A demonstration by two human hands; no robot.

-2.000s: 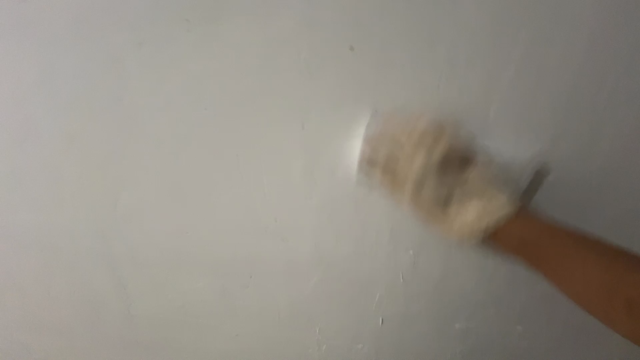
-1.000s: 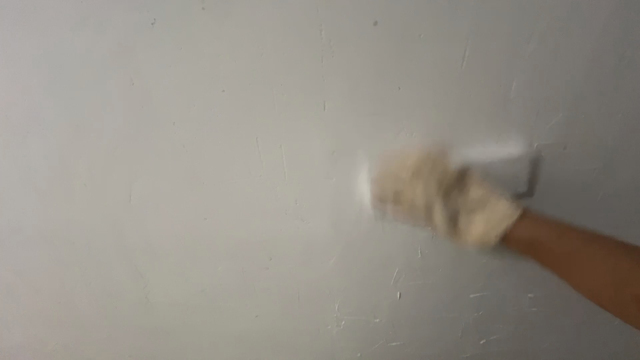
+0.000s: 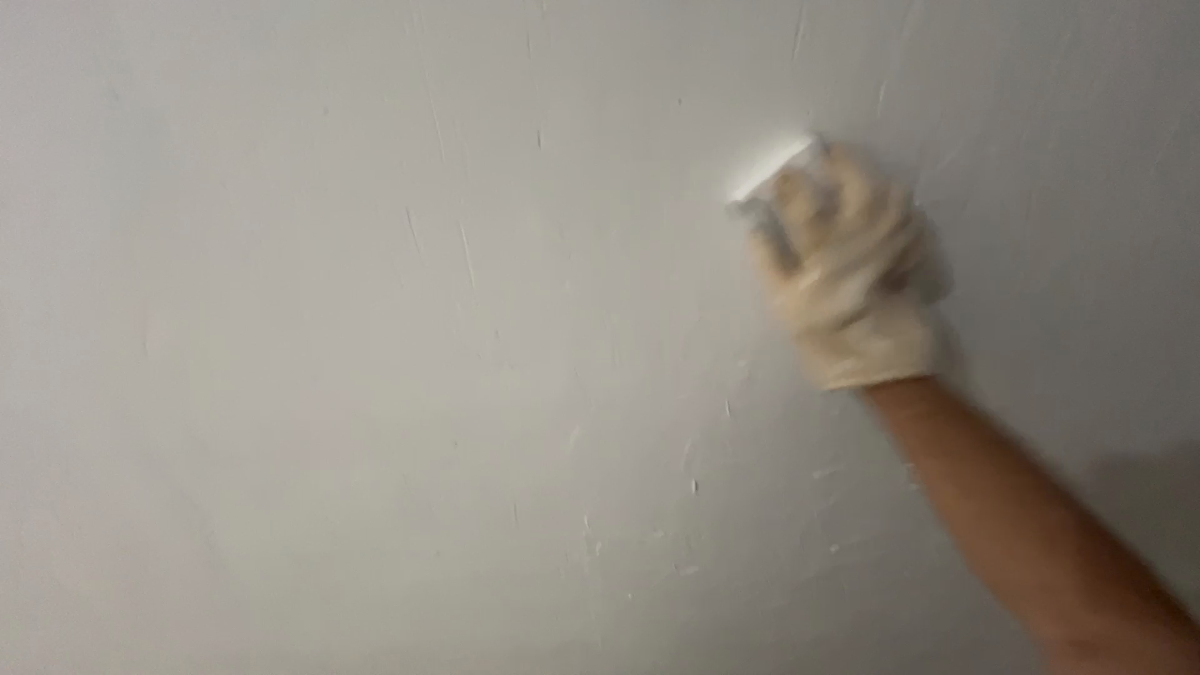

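Observation:
My right hand [image 3: 853, 267], in a pale cloth work glove, reaches up from the lower right and is blurred by motion. Its fingers are closed around a flat hand tool [image 3: 778, 178], perhaps a sander or scraper, whose bright white edge shows at the upper left of the glove. The tool lies at or very near a grey wall surface [image 3: 375, 375]; whether it touches cannot be told. Most of the tool is hidden under the glove. My left hand is out of view.
Fine scratches, small ridges and a raised fleck [image 3: 694, 486] mark the wall below and left of the hand. A soft shadow [image 3: 1144, 497] falls on the wall at the lower right, beside my forearm.
My right hand has moved up the wall, and the tool's white edge now slants at the upper left of the glove. The hand keeps its hold.

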